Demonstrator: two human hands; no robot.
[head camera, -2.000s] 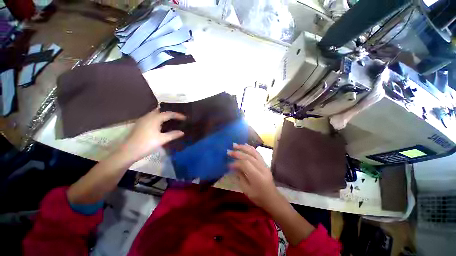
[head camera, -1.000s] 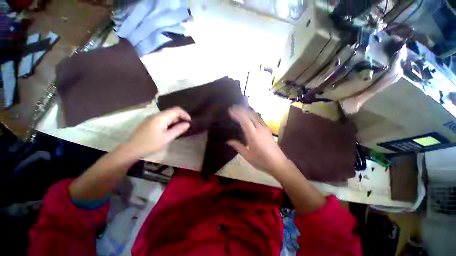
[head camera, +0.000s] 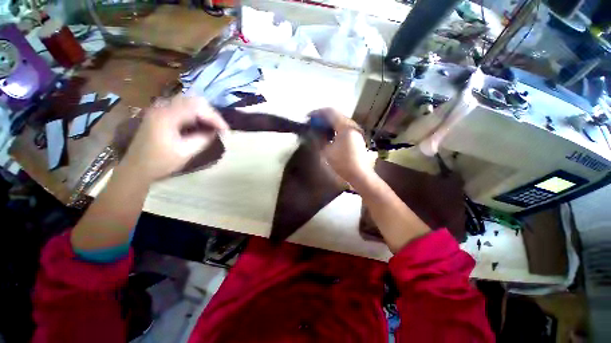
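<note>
My right hand (head camera: 343, 149) is closed on a bunched dark brown panel (head camera: 301, 191) in front of the machine; the panel's lower part hangs as a point over the table's front edge. A narrow dark stretch of cloth runs left from this hand towards my left hand (head camera: 177, 134). My left hand is blurred, with fingers curled, over another brown panel (head camera: 204, 155); whether it grips cloth cannot be told. A third brown panel (head camera: 419, 201) lies below the needle area, partly behind my right forearm.
The cream sewing machine (head camera: 536, 144) stands at right, with black-handled snips (head camera: 474, 218) and scraps beside it. Pale grey-blue strips (head camera: 224, 75) are heaped at the back left. More strips (head camera: 82, 120) lie on the brown side board (head camera: 144, 70). A brown panel (head camera: 544, 241) hangs at the right end.
My left hand has moved left and up, over the left panel. My right hand has moved slightly up and closed on the middle cloth, which is now bunched and stretched out narrow.
</note>
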